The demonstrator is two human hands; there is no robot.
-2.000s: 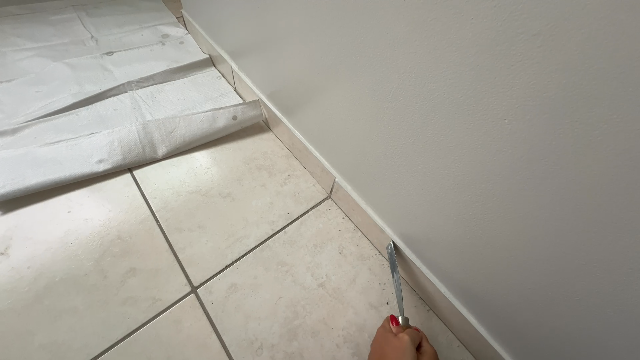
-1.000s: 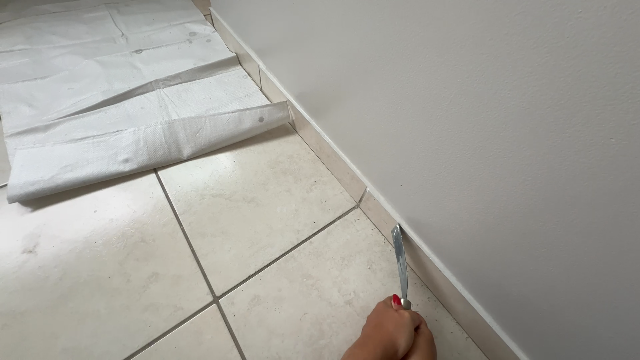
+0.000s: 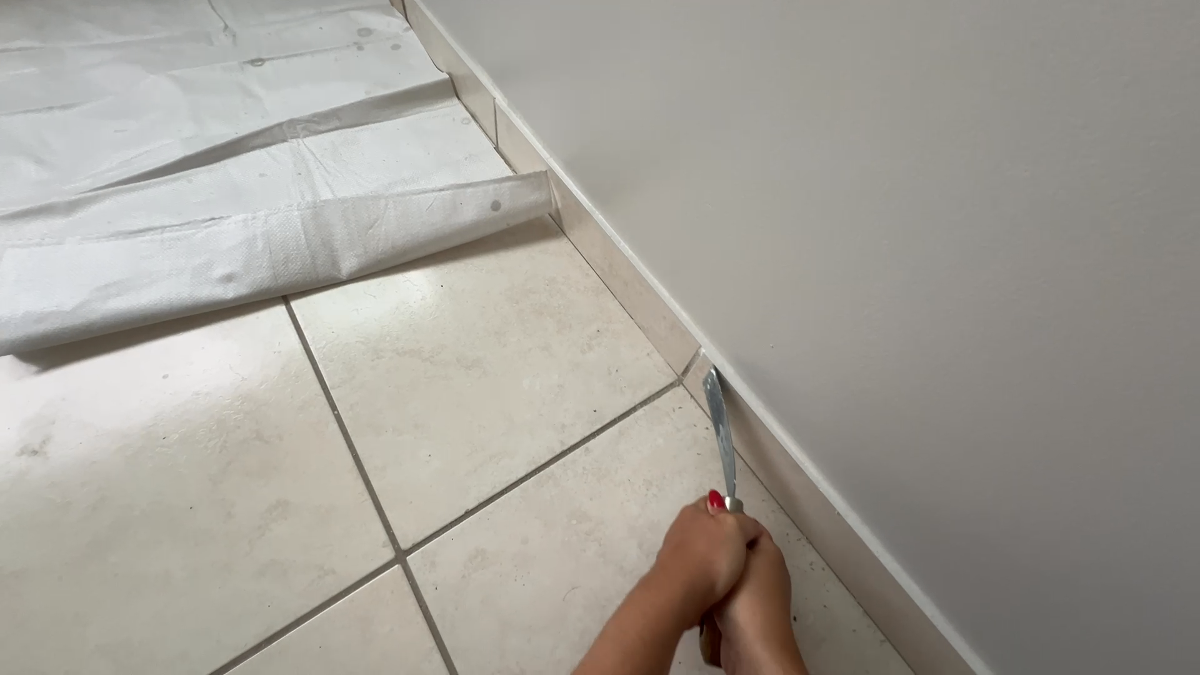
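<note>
Both hands are together at the lower right, closed around the handle of a metal scraper [image 3: 721,427]. My left hand [image 3: 701,555] lies over the upper handle, with a red-painted nail beside the metal collar. Close against it on the right is my right hand [image 3: 761,586]; its fingers are mostly hidden. Part of the handle shows below the hands. The narrow blade points away from me, its tip at the upper edge of the tiled skirting [image 3: 783,473], just this side of a vertical joint. Whitish residue marks the blade.
A creased white protective sheet [image 3: 281,234] with a folded front edge covers the floor at the upper left and meets the skirting. Beige floor tiles [image 3: 487,375] with grey grout lines lie before it. The grey wall [image 3: 891,234] rises on the right. Small dark crumbs lie along the skirting.
The blade tip has moved away from me along the top of the skirting, closer to the vertical joint. Both hands have moved forward with the scraper and more of the forearms shows.
</note>
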